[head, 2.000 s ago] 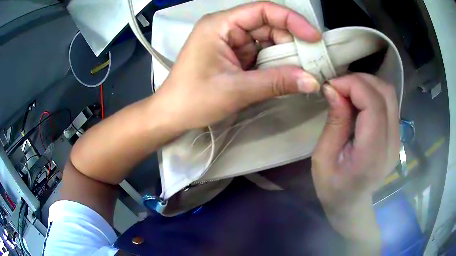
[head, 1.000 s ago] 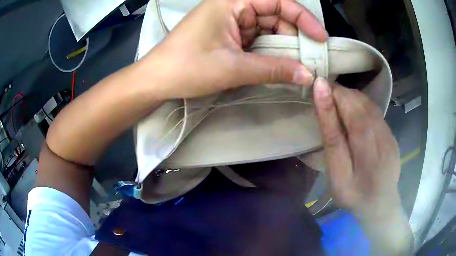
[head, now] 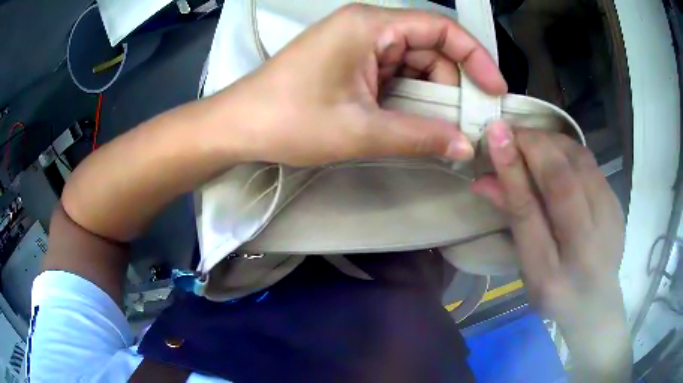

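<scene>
The beige handbag (head: pixel 374 213) lies on my lap with its opening towards me. My left hand (head: pixel 322 105) grips the bag's rim and the end of the handle (head: pixel 478 105), thumb below and fingers above. My right hand (head: pixel 558 202) is at the handle's stitched end, with its index fingertip against the strap and its thumb a little apart below. Whether it holds a needle cannot be seen. Fine pale thread (head: pixel 329 166) trails left over the bag from under my left hand.
A navy apron (head: pixel 314 329) covers my lap. A bright blue crate (head: pixel 513 348) is at the lower right. A white curved edge (head: pixel 651 149) runs down the right side. Cables and machine parts (head: pixel 26 194) are at the left. A white sheet-like piece (head: pixel 127 16) is at the upper left.
My right thumb has come away from the index fingertip, and the right hand has shifted right. The bag's rim and my left hand sit slightly lower in view, and more of the blue crate shows.
</scene>
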